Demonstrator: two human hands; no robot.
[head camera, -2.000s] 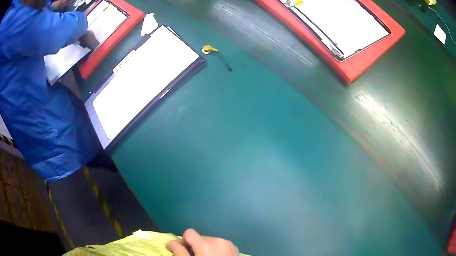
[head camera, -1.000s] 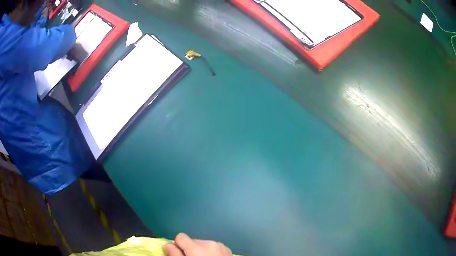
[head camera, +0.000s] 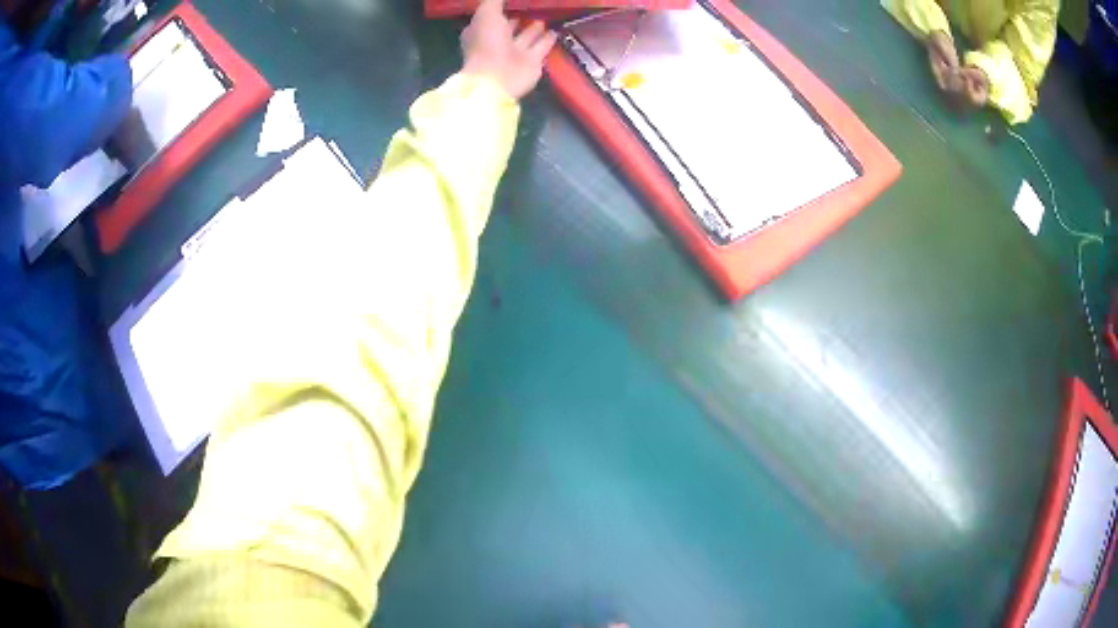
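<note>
An orange-red foam carrier tray (head camera: 803, 252) holds a white display panel (head camera: 766, 129), with a dark edge and small yellow patches. My left hand (head camera: 509, 52) reaches to the tray's upper left corner, fingers spread at its edge; whether they grip it cannot be told. Part of another red tray (head camera: 589, 4) shows at the top edge, beside my fingers. Only a sliver of skin, perhaps my right hand (head camera: 617, 624), shows at the bottom edge. A white panel on a dark frame (head camera: 141, 393) lies at the left, partly covered by my yellow sleeve.
A person in blue works at the far left with a red tray (head camera: 251, 92). A person in yellow has both hands (head camera: 956, 76) at the upper right. A thin cable and white tag (head camera: 1029, 207) lie at the right. Another red tray (head camera: 1042, 540) is at the lower right.
My left arm has stretched from the bottom edge up to the trays at the top. The view has shifted, bringing in the person in yellow and more of the lower right tray.
</note>
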